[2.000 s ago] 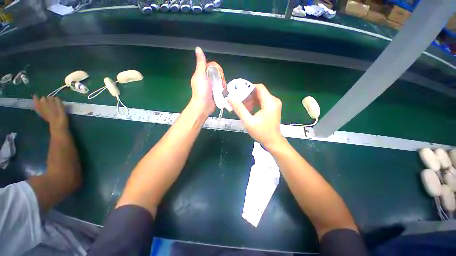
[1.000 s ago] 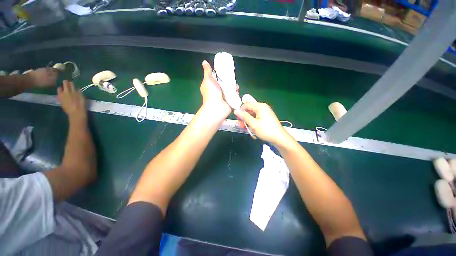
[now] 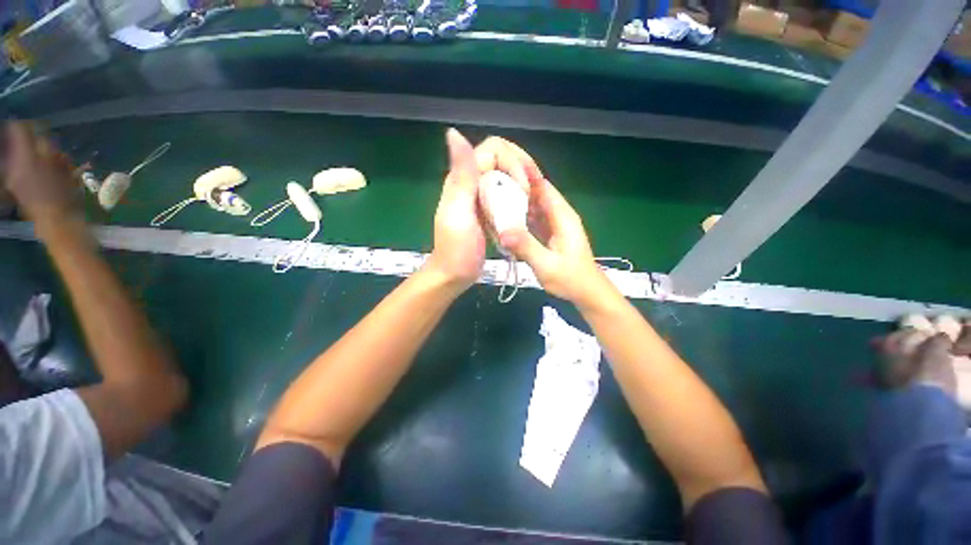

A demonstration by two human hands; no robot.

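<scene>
An off-white device housing [image 3: 502, 202] is between my two bare hands above the pale rail, its cord loop hanging below. My left hand [image 3: 463, 218] cups it from the left, thumb pointing up. My right hand [image 3: 554, 234] holds it from the right, with the thumb on its lower end. The fingers hide its sides and back. A white paper or cloth strip [image 3: 561, 399] lies on the dark green surface below my hands.
Corded housings [image 3: 339, 180] lie on the green belt to the left. A grey slanted post [image 3: 809, 160] stands at right, partly hiding another housing. A person's arm [image 3: 107, 309] is at left. Another person's hand [image 3: 921, 360] is on piled units at right. A pale rail [image 3: 405, 259] crosses the surface.
The separate pieces in my hands are now together as one housing between both palms. The left person's arm has moved, and a hand has appeared on the pile at right.
</scene>
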